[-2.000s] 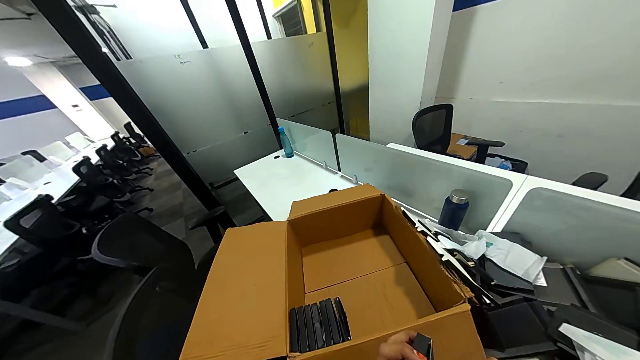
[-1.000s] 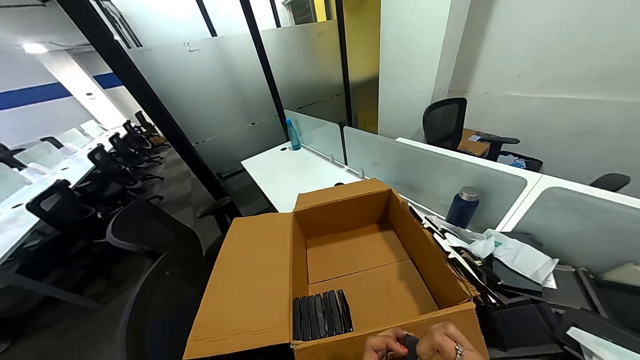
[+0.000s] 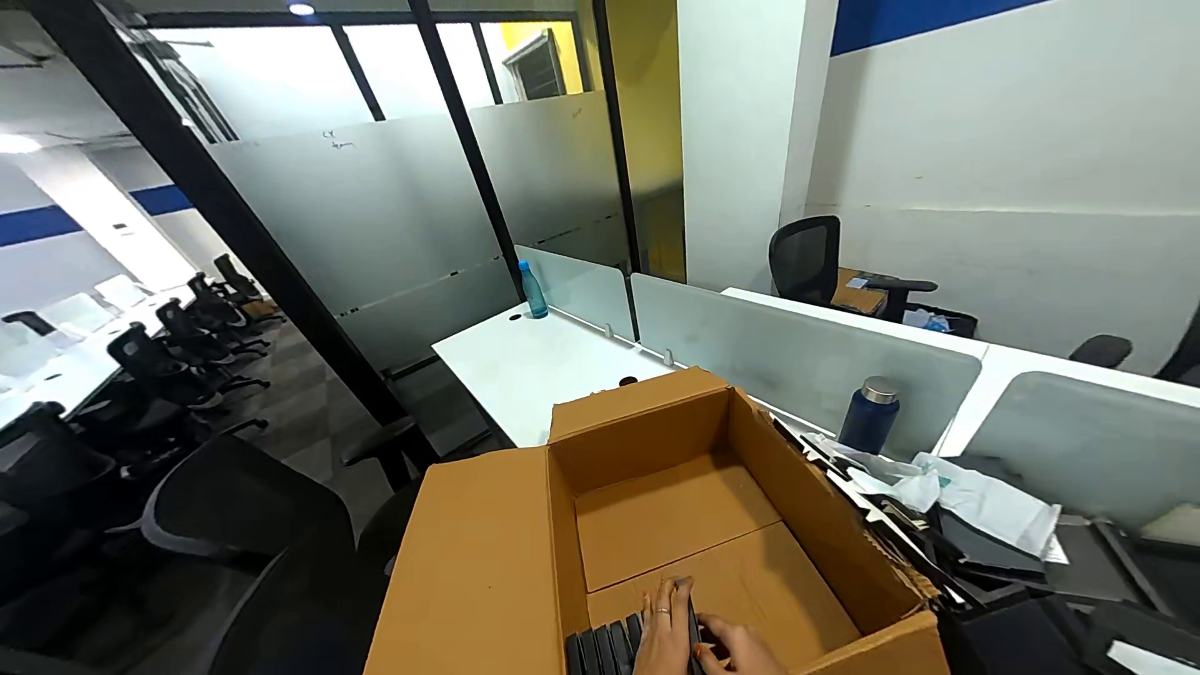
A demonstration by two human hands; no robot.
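Observation:
An open cardboard box [image 3: 487, 562] stands at the lower middle, its flaps spread outward. Inside, along its near left side, several thin black cases [image 3: 605, 649] stand upright in a row. My left hand [image 3: 664, 628] reaches into the box with its fingers over the right end of that row, holding a black case [image 3: 695, 633]. A ring shows on one of its fingers. Just to the right, my right hand [image 3: 736, 649] touches the same case low down with its fingertips. The lower parts of both hands are cut off by the frame's edge.
Right of the box lie black items and white plastic wrapping [image 3: 994, 502], with a dark blue bottle [image 3: 869, 415] behind. A white desk [image 3: 525, 361] with a teal bottle [image 3: 532, 291] lies beyond, bounded by frosted partitions [image 3: 797, 352]. Office chairs [image 3: 244, 497] stand at left.
Both hands have moved from the box's near edge into the box, at the right end of the row of black cases. The view has shifted somewhat.

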